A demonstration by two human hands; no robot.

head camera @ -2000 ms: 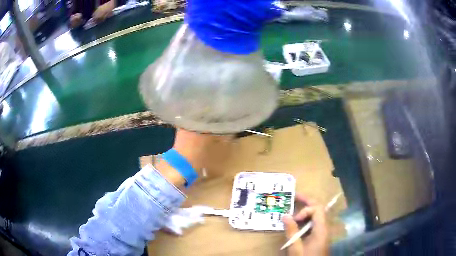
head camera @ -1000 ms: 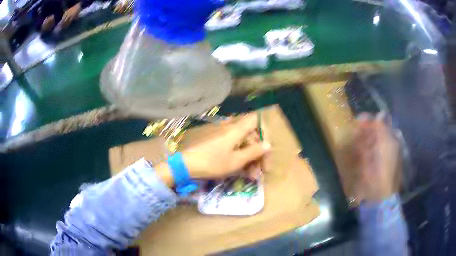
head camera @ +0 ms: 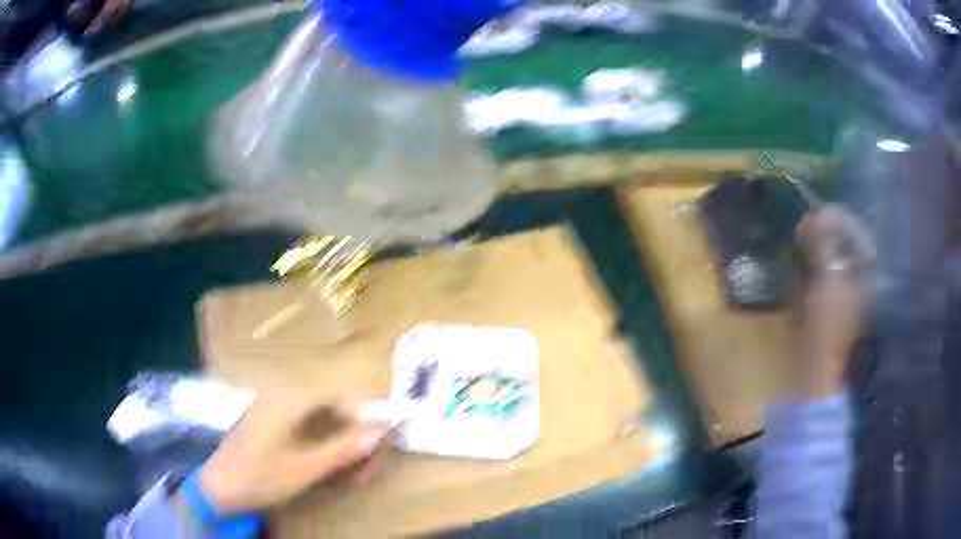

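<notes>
The open white power strip housing (head camera: 516, 426) lies on the brown cardboard sheet, blurred, with a dark block at its left and a green board inside. My left hand (head camera: 306, 437) is at the housing's left side, its fingers closed on the white power cord (head camera: 386, 412) where it meets the housing. My right hand (head camera: 832, 295) is blurred at the right, over the cardboard tray, beside a dark object (head camera: 750, 237); whether it holds something cannot be told.
Brass contact strips (head camera: 332, 268) lie at the top of the cardboard (head camera: 569, 463). The clear fume hood (head camera: 358, 158) hangs above them. A white plastic bundle (head camera: 174, 405) is left of my left hand. White items (head camera: 632, 100) sit on the green conveyor (head camera: 738, 116).
My left hand has moved from above the housing down to the cord at its left. My right hand let go of the housing area earlier and is now at the tray. The view has shifted.
</notes>
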